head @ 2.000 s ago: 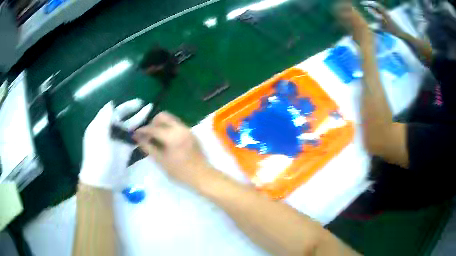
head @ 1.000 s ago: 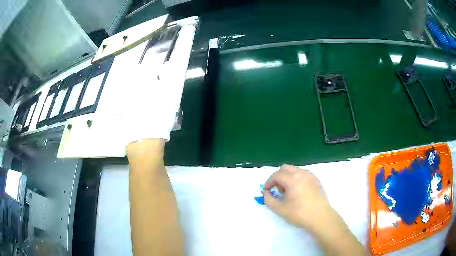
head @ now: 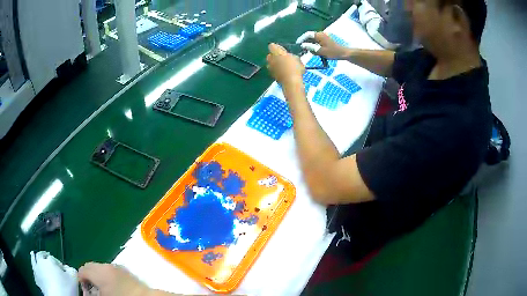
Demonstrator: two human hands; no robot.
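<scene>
My left hand, in a white glove, is at the lower left corner, partly cut off by the bottom edge. A dark phone middle frame lies just above it on the green belt; whether the glove touches it is unclear. My bare right hand is close beside the glove, also cut off, with fingers curled. A small dark bit shows by its fingertips, too unclear to tell if held. The orange tray holds a heap of small blue parts with white and dark bits.
More phone middle frames lie spaced along the green belt. A neighbouring worker at right holds a dark frame in both hands. Blue grid sheets lie on the white foam. Further blue sheets lie across the belt.
The view has swung right, so the loading plate is out of view. My left hand has left the plate. My right hand is now beside it, away from the small blue parts on the foam.
</scene>
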